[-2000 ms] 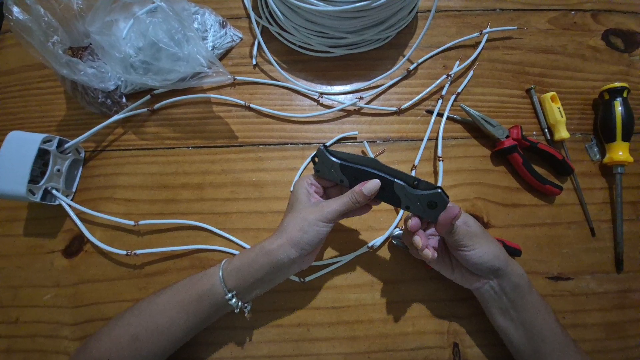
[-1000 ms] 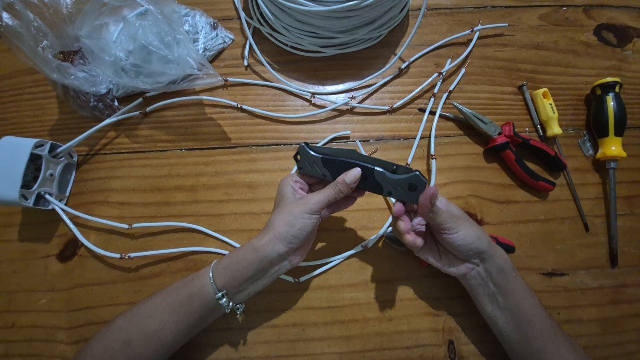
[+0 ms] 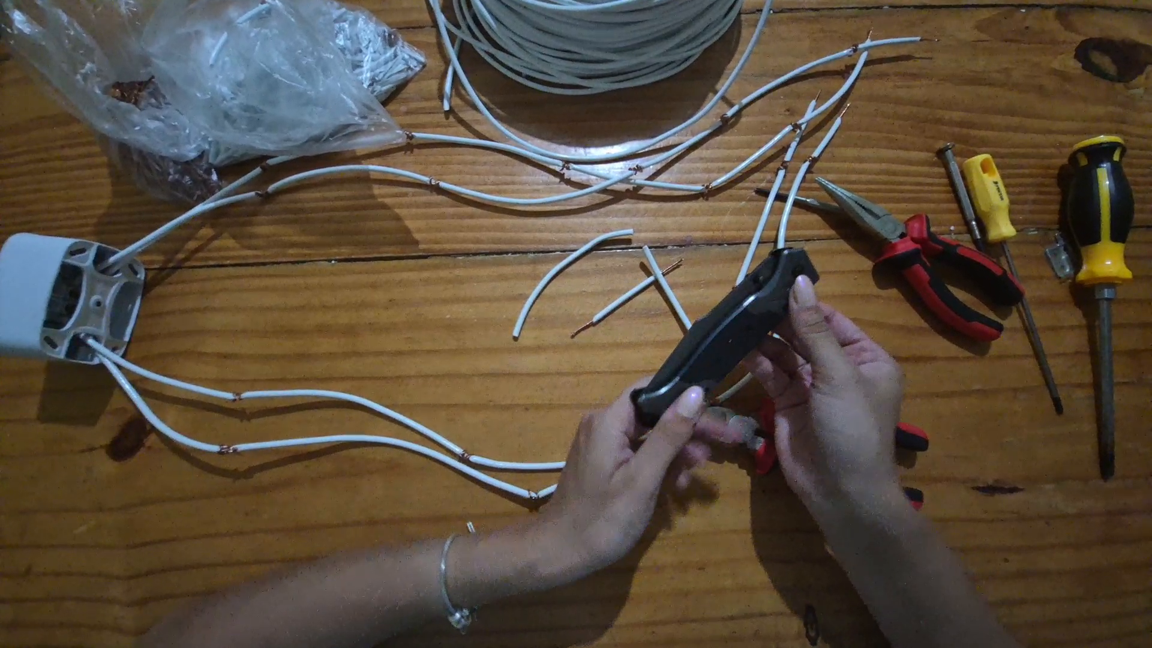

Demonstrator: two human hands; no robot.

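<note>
A dark folding knife (image 3: 724,333), its blade not in sight, is held aslant between my two hands above the wooden table. My left hand (image 3: 621,468) grips its lower left end with the thumb on top. The fingers of my right hand (image 3: 832,387) pinch its upper right end. White insulated wires (image 3: 360,441) with bare copper spots run from a white plastic box (image 3: 76,297) at the left and pass partly beneath the hands. Short cut wire pieces (image 3: 571,270) lie just beyond the knife. A red-handled tool (image 3: 765,441) under my right hand is mostly hidden.
Needle-nose pliers (image 3: 918,252), a yellow-handled screwdriver (image 3: 990,198), a bolt (image 3: 959,193) and a large black-and-yellow screwdriver (image 3: 1100,216) lie at the right. A coil of white cable (image 3: 594,45) is at the top, beside a clear plastic bag (image 3: 261,90) holding wire scraps.
The knife has turned: its right end now points up and away, its left end down toward me. My left hand has moved right and nearer, uncovering the short wire pieces.
</note>
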